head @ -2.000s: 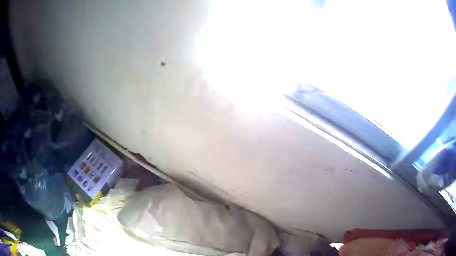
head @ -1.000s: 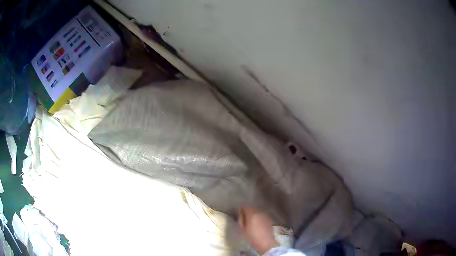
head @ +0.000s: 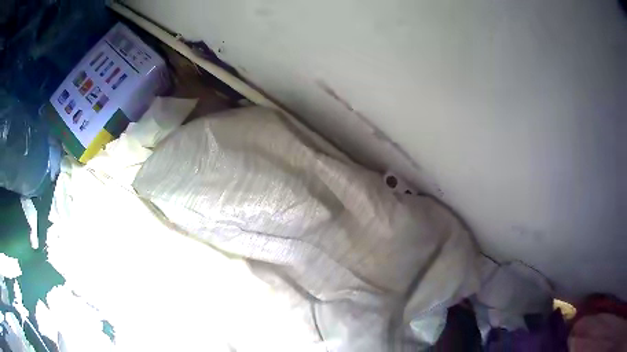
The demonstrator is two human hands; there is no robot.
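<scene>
A large heap of cream fabric (head: pixel 158 275) lies on the floor at the lower left, overexposed to white. A grey-tan sack (head: pixel 275 185) lies along the wall, beside and partly over the heap. Its surface is creased and folded. Neither of my hands is in the picture.
A pale wall (head: pixel 481 124) fills the upper right. A printed box (head: pixel 103 89) with green and yellow edges stands at the upper left, near dark plastic bags (head: pixel 27 144). White scraps (head: pixel 29 220) lie on green floor (head: pixel 41 265). Red and purple cloth (head: pixel 598 326) shows at the lower right.
The view has swung down from the wall to the sack and heap. A hand that reached to the sack's lower edge one second ago is gone. The sack's lower part now spreads further down.
</scene>
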